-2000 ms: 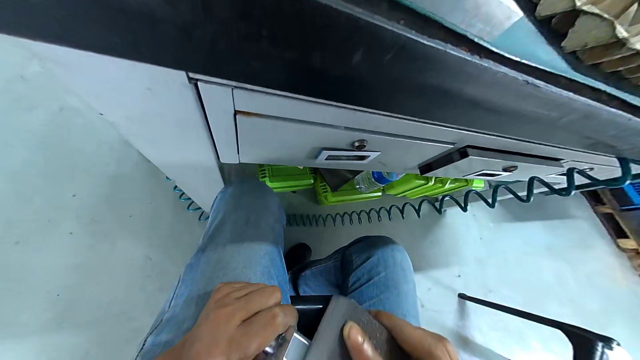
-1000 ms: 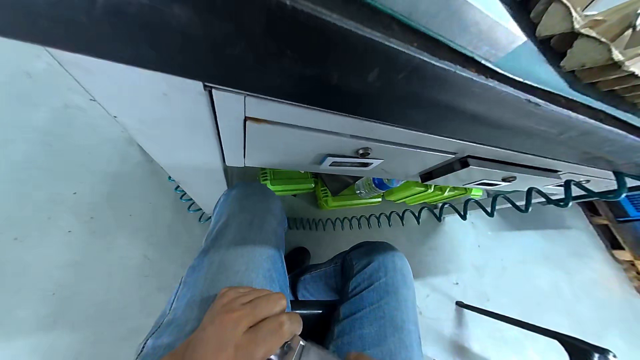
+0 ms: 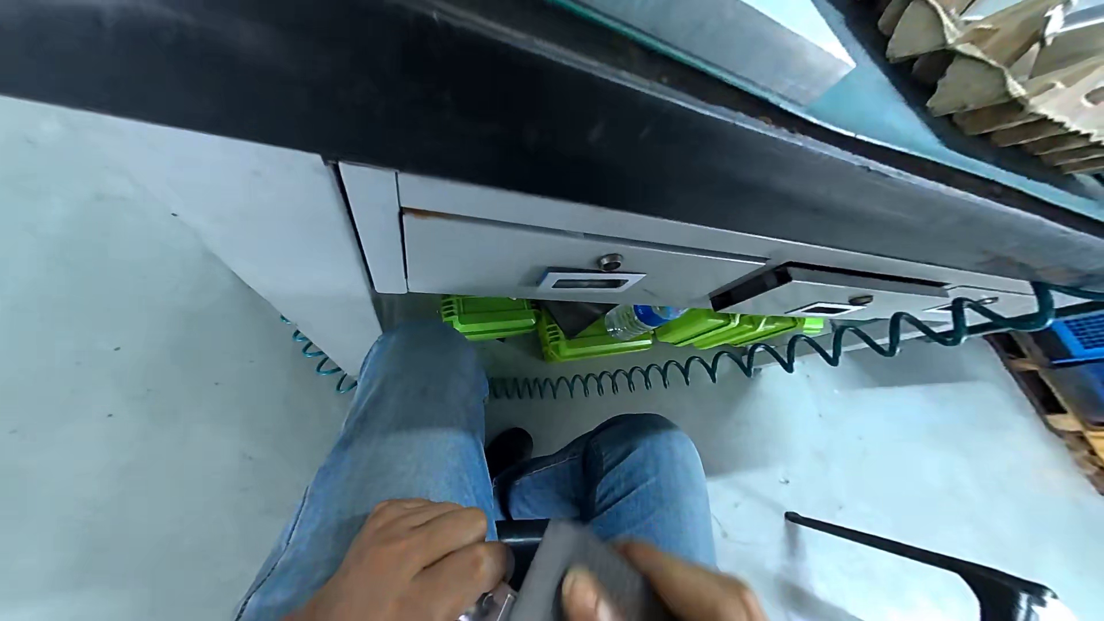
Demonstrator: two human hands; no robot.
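At the bottom of the head view my left hand (image 3: 414,556) is closed around a shiny metal part (image 3: 492,604), most of which is hidden by the fingers and the frame's edge. Just to its right my right hand (image 3: 681,586) grips a grey block (image 3: 576,573), thumb on its near face and fingers behind it. The block is slightly blurred and lies against or just beside the metal part; which, I cannot tell. Both hands are low over my lap, above the jeans. A black bar (image 3: 522,530) shows between the legs, behind the hands.
A workbench with a black edge (image 3: 517,129) crosses above my knees, with a closed drawer (image 3: 500,259) and a partly open drawer (image 3: 828,293). A green coiled hose (image 3: 690,371) hangs below. Green cases (image 3: 595,341) and a plastic bottle (image 3: 630,321) lie underneath. Corrugated cardboard (image 3: 1009,86) sits top right.
The right hand and the grey block, nearly out of the frame a second ago, are back up beside the left hand. The left hand has stayed at about the same place.
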